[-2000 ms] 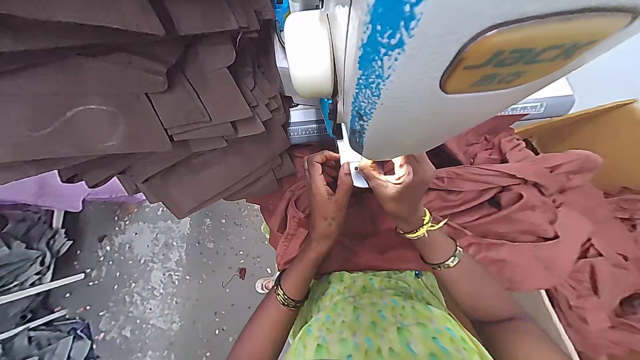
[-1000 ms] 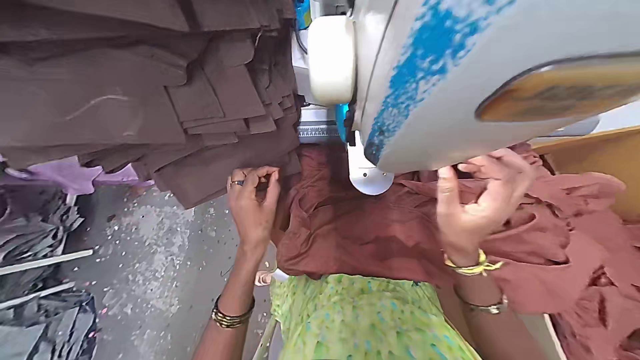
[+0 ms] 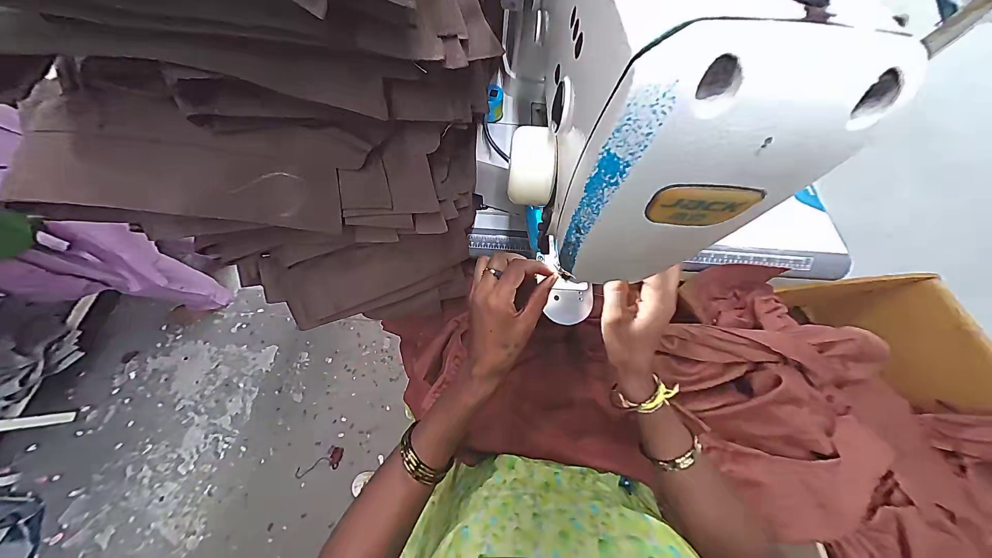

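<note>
A white Jack sewing machine (image 3: 659,155) fills the upper right. My left hand (image 3: 504,310) is at its needle area, thumb and index fingertips pinched together beside the presser foot; whatever is between them is too small to make out. Below the needle lies a round white plate (image 3: 570,304). To the right of that plate, my right hand (image 3: 639,318) is raised with bent fingers near the machine head's lower edge, its fingertips partly blurred. Reddish-brown fabric (image 3: 550,395) spreads under both wrists and over my lap.
Stacked dark brown cut fabric pieces (image 3: 178,170) stand left of the machine. At the right, a cardboard box (image 3: 883,325) stands behind heaped reddish-brown cloth (image 3: 783,411). Purple cloth (image 3: 116,260) hangs at the left above a scrap-strewn floor (image 3: 232,403).
Since a second ago, my left hand has moved right from the stack's edge to the needle area, and my right hand has moved left towards the round plate. The view has shifted.
</note>
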